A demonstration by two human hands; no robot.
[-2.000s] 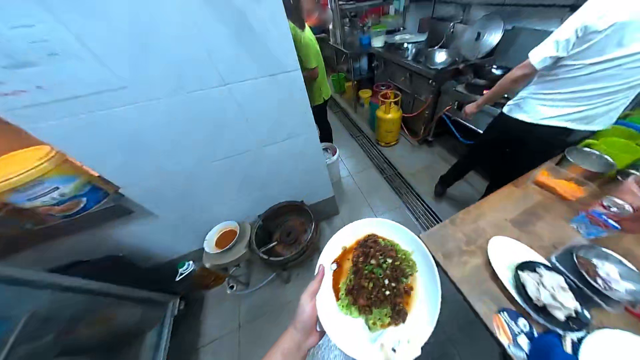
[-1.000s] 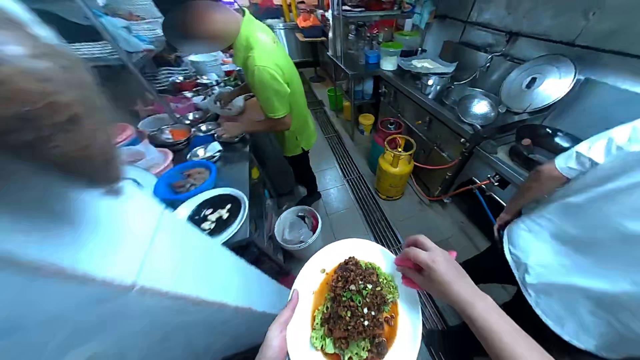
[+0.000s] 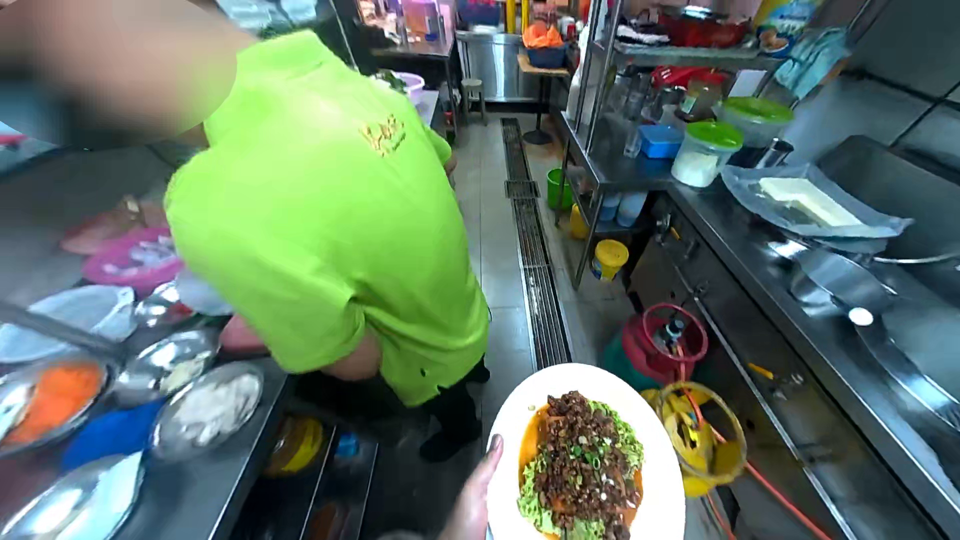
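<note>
My left hand (image 3: 474,499) grips the left edge of a white oval plate (image 3: 664,465) at the bottom of the view. On the plate lies dark brown minced topping (image 3: 581,457) with chopped spring onion, over shredded green lettuce (image 3: 534,501) and orange-brown sauce. The plate is held roughly level above the floor, beside a yellow gas cylinder (image 3: 694,442). My right hand is not in view.
A co-worker in a lime-green shirt (image 3: 322,210) bends over the left counter among metal bowls (image 3: 210,409). A floor drain grate (image 3: 536,277) runs down the aisle. A steel cooking counter (image 3: 795,330) and a red gas cylinder (image 3: 675,334) stand at right.
The view has moved forward along the aisle, so the co-worker in green is much nearer. My right hand, at the plate's right rim one second ago, has left the view.
</note>
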